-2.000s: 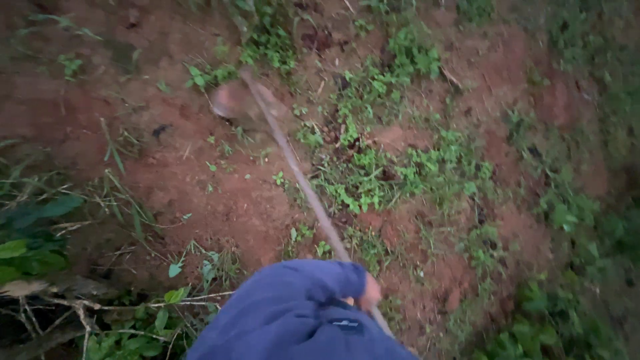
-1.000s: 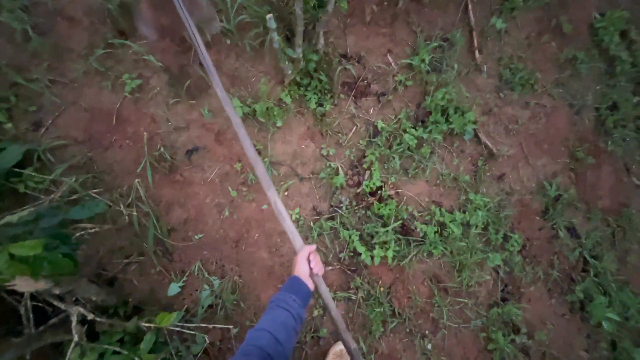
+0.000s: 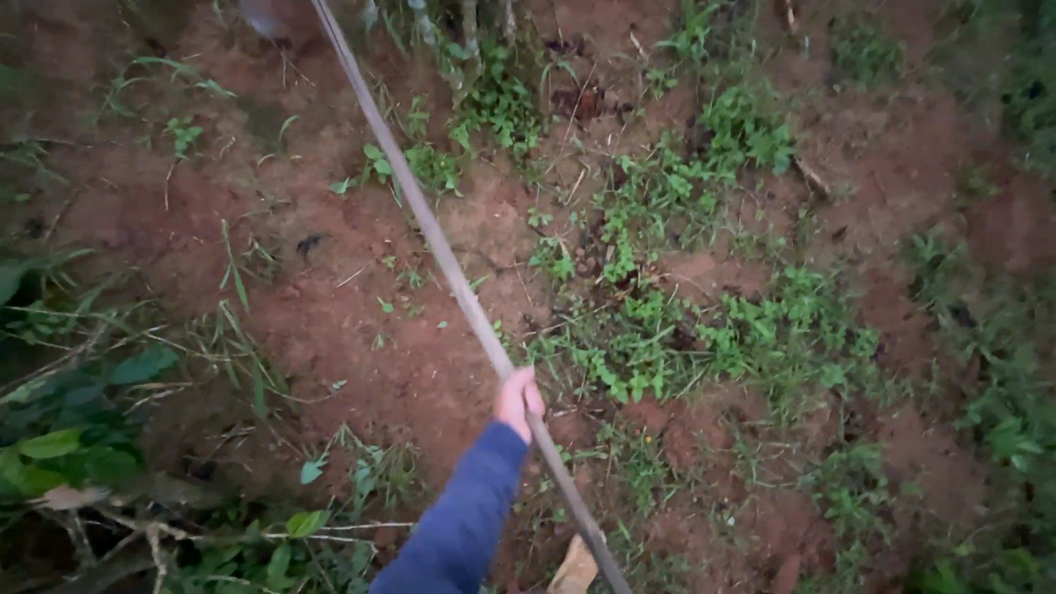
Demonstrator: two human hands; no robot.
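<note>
My left hand point(image 3: 518, 400), in a dark blue sleeve, is closed around a long wooden handle point(image 3: 445, 256). The handle slants from the top left to the bottom edge of the view. Near its upper end is a blurred reddish shape with a shiny edge point(image 3: 262, 18), partly cut off by the frame; it may be a hoe's blade. My right hand is not in view. Beneath the handle lie reddish soil point(image 3: 371, 363) and low green weeds point(image 3: 643, 330).
A tan object point(image 3: 575, 568), perhaps a shoe tip, shows by the lower handle. Dry branches point(image 3: 157, 536) and broad leaves point(image 3: 54, 445) fill the lower left. Thin stems point(image 3: 470, 33) stand at the top. More weeds point(image 3: 1006, 429) grow at the right.
Two seconds ago the blurred tool head was lower in view and my sleeve covered the bottom centre. The head is now at the top edge, and my left hand grips the handle in plain sight.
</note>
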